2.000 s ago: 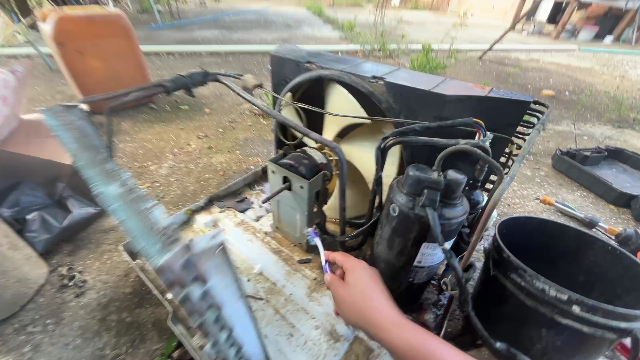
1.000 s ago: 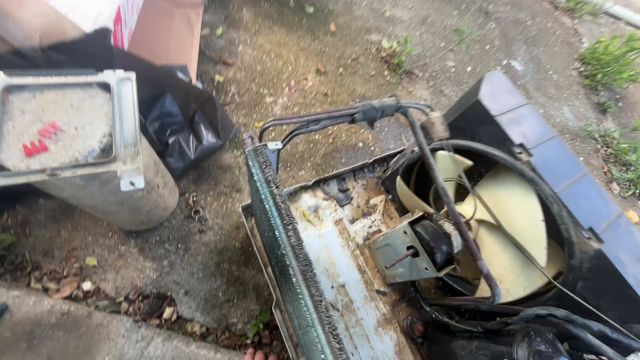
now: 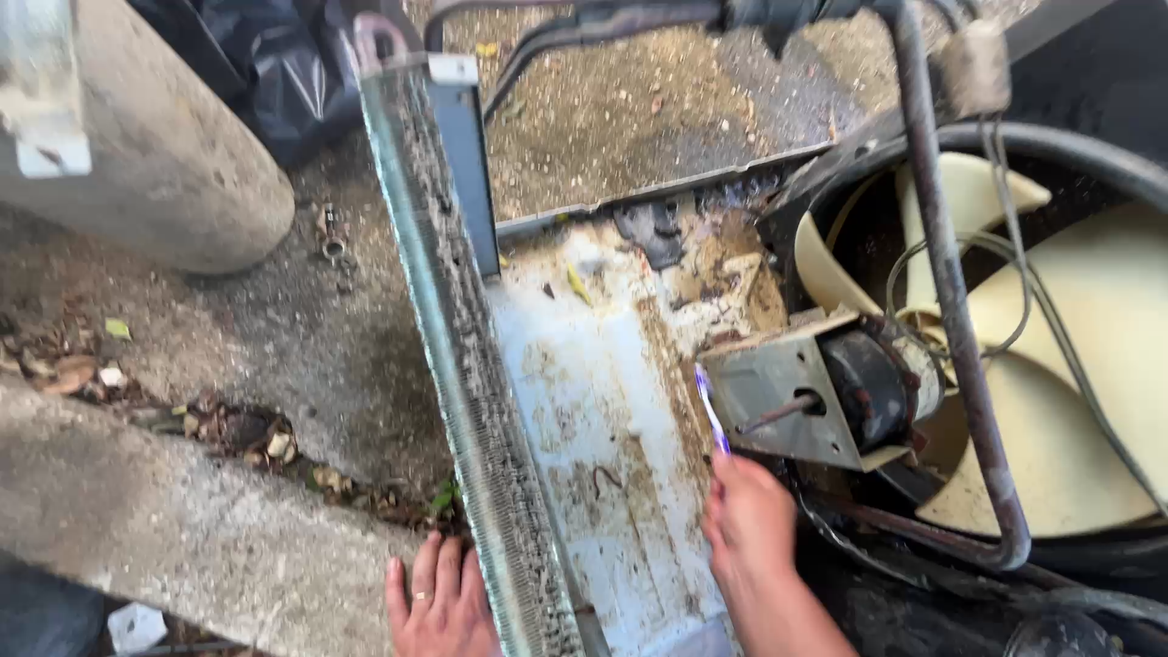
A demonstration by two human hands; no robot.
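My right hand grips a purple and white toothbrush, its head up against the metal bracket of the fan motor. Below it lies the dirty, rust-stained metal base pan of an air conditioner. My left hand, with a ring on one finger, rests at the lower outer side of the finned coil; its fingers are spread, and part of it is hidden by the coil. The coil stands on edge, its fins caked with grey dirt. Cream fan blades show behind the motor.
Bent copper pipes cross above the motor and fan. At the upper left are a grey cylindrical container and a black plastic bag. A concrete ledge with dry leaves along it runs across the lower left.
The view has swung strongly. My right hand, out of sight one second ago, is back in view with the toothbrush at the motor bracket. More of my left hand shows beside the coil.
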